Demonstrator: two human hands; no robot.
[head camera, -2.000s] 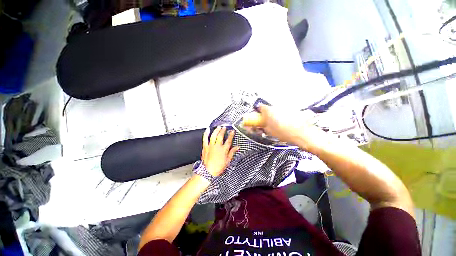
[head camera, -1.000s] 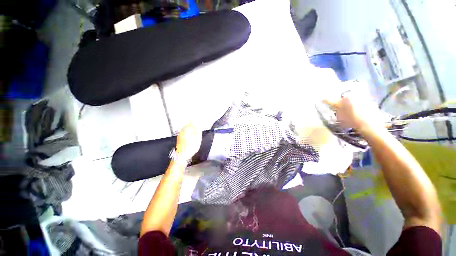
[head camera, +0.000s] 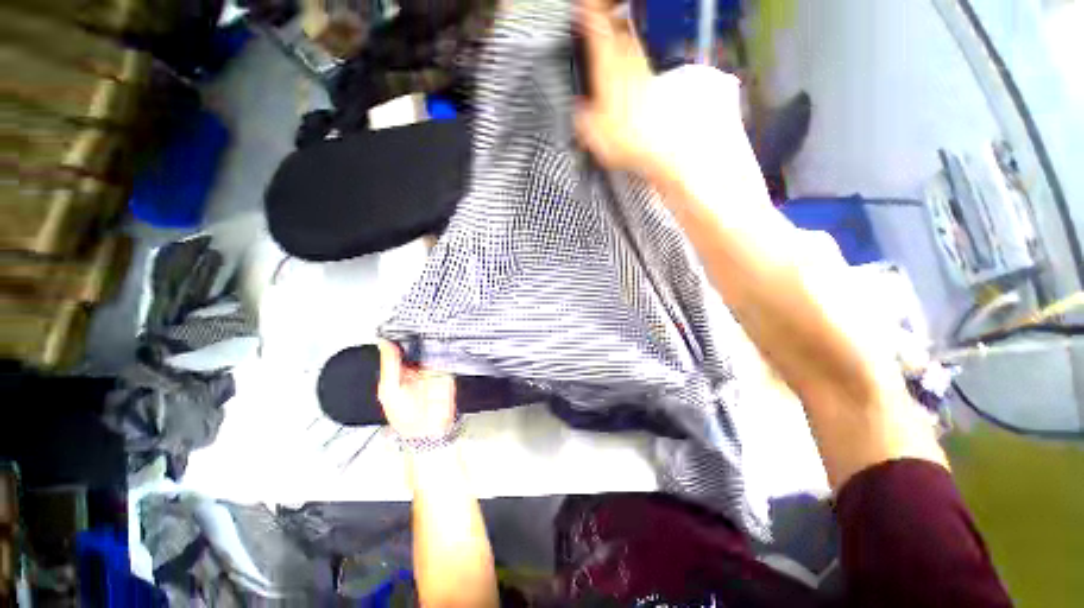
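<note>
The checked garment piece (head camera: 535, 261) is lifted and spread above the white-covered table. My left hand (head camera: 416, 398) pinches its lower left corner over the black sleeve board (head camera: 351, 386). My right hand (head camera: 612, 101) is raised at the top of the frame with the cloth's upper edge at its fingers, partly blurred. The cloth's lower right end hangs over the table's near edge, and it hides much of both black boards. The steam iron cannot be made out.
The large black pressing buck (head camera: 357, 190) lies at the far side of the table cover (head camera: 285, 321). A garment pile (head camera: 178, 410) is at the left. Stacked brown bundles (head camera: 60, 178) stand at the far left. A black cable (head camera: 1010, 430) curves at the right.
My right hand has left the iron at the right and moved up and leftward to the cloth. The garment piece has been raised off the sleeve board and spread. My left hand now grips its corner.
</note>
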